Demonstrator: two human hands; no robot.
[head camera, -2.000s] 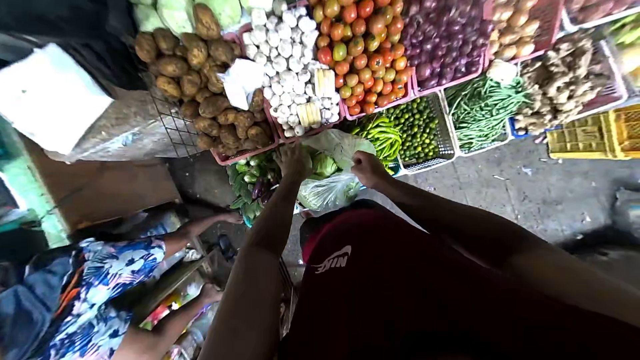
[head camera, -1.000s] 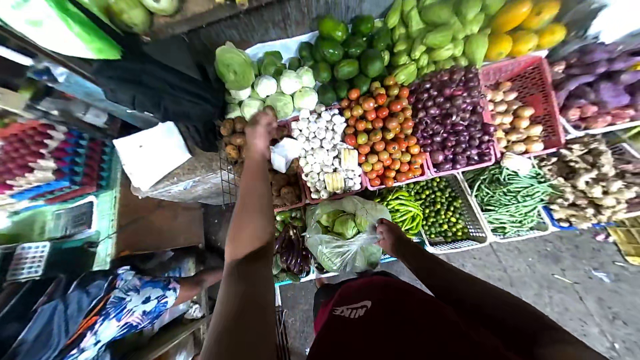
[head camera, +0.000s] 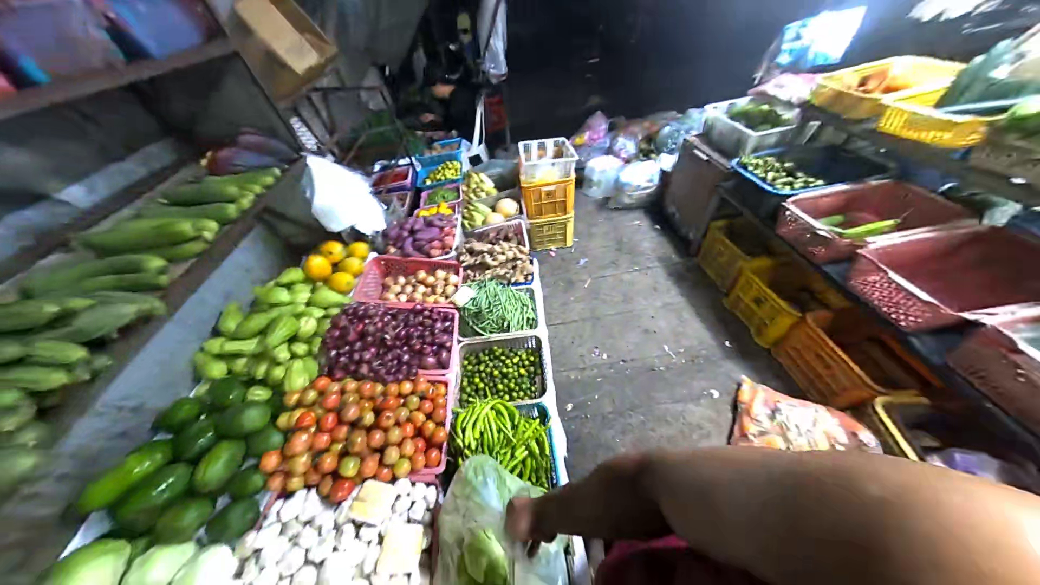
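My right hand (head camera: 540, 520) grips the edge of a clear plastic bag (head camera: 479, 520) with green vegetables inside, at the bottom middle of the head view. The bag hangs over the near end of the tray of green chili peppers (head camera: 504, 439). To its left lie white garlic bulbs (head camera: 325, 540), and above them the crate of red and orange tomatoes (head camera: 357, 431). My right forearm crosses the lower right. My left hand is out of the frame.
Crates of red onions (head camera: 390, 341), green limes (head camera: 501, 372) and green beans (head camera: 497, 309) run away from me. Stacked yellow crates (head camera: 548, 207) stand farther off. A grey floor (head camera: 642, 309) lies between these and the crate shelves (head camera: 918, 268) on the right.
The view has swung strongly along the stall. My left hand, over the potatoes and garlic a second ago, has left the frame. My right hand still holds the bag.
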